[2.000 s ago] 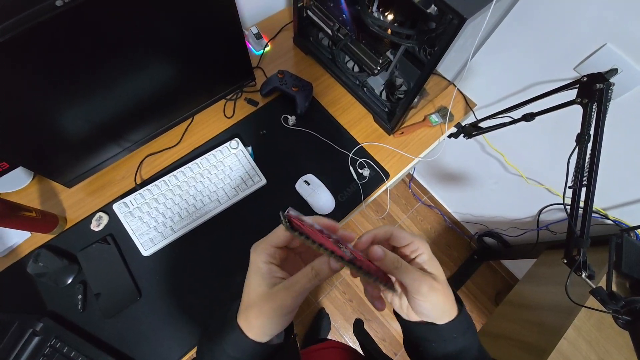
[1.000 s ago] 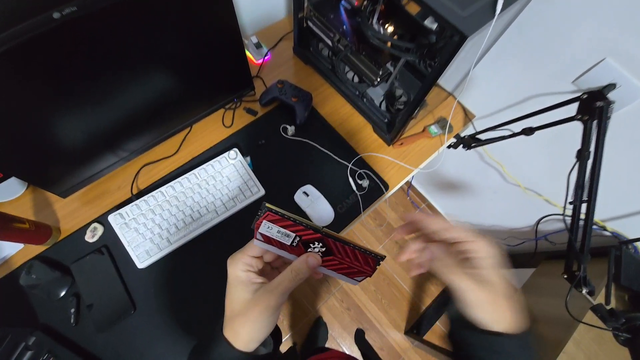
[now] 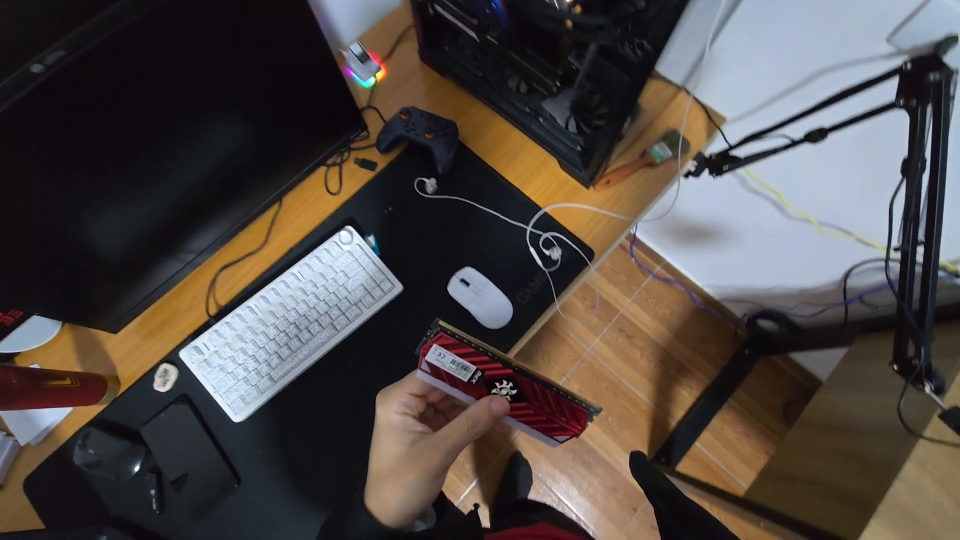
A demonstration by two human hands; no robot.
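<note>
My left hand [image 3: 427, 442] holds a red RAM module [image 3: 540, 403] near the bottom centre, thumb across its face and fingers behind. The module has a red ribbed heat spreader, a white label with writing, a black emblem and a pale lower edge; its gold contacts run along the upper edge. It tilts down to the right, over the desk's front edge and the floor. A white mouse [image 3: 480, 298] lies just above it on the black desk mat [image 3: 315, 465]. My right hand is out of view.
A white keyboard [image 3: 291, 322] lies left of the mouse, below a large monitor [image 3: 165, 135]. An open computer case [image 3: 547, 82] stands at the back, with a brush [image 3: 646, 159] beside it. White earphones [image 3: 553, 253] trail over the desk edge. A black boom arm [image 3: 911, 202] stands at right.
Two seconds ago both hands were at the module, seen nearly edge-on. Its labelled face now shows, and my right hand has let go and moved away to the right, out of view.
</note>
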